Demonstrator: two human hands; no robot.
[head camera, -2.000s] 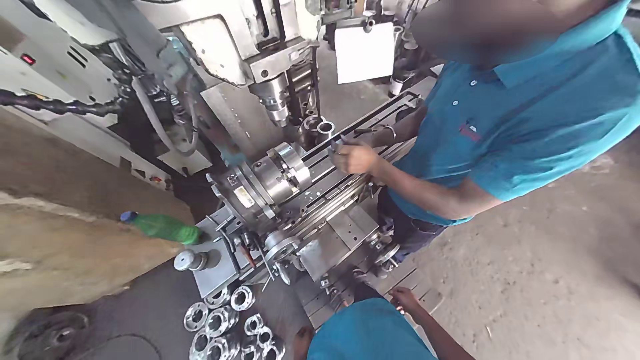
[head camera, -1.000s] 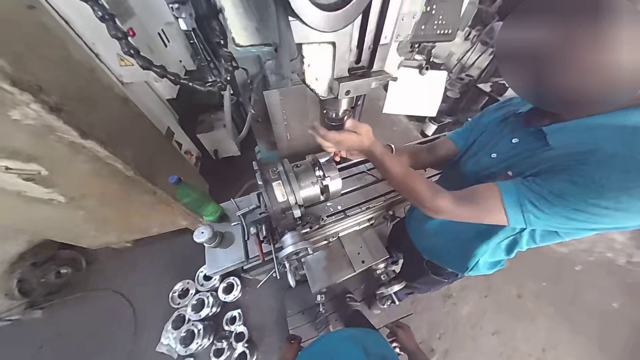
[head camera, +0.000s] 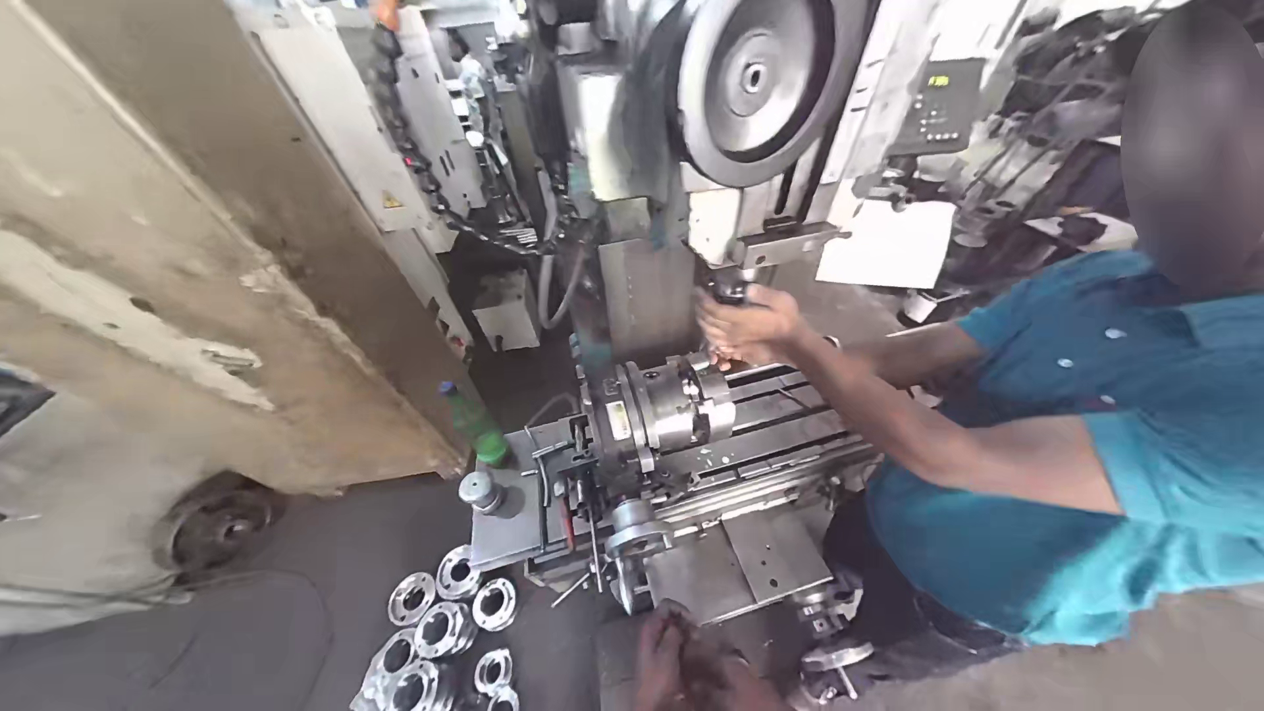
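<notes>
At the bottom edge, my left hand (head camera: 664, 647) and my right hand (head camera: 719, 673) are close together, dark and blurred; whether they hold anything cannot be told. Just beyond them are the milling machine's flat metal plate (head camera: 775, 558) and a handwheel (head camera: 637, 533). A metal chuck (head camera: 681, 405) on a dividing head lies sideways on the slotted machine table (head camera: 780, 439). Beside the chuck, under the spindle (head camera: 733, 281), a co-worker's hands (head camera: 746, 326) are raised; what they hold is hidden.
The co-worker in a teal shirt (head camera: 1047, 454) stands at the right. At the left, a side tray (head camera: 494, 538) bears a green bottle (head camera: 479, 425), a round metal container (head camera: 480, 492) and hand tools. Several metal rings (head camera: 442, 629) lie on the floor. A large pulley wheel (head camera: 755, 79) hangs above.
My hands have come together from apart at the bottom edge. The co-worker's hands have gone from over the table up to the spindle. The view has shifted.
</notes>
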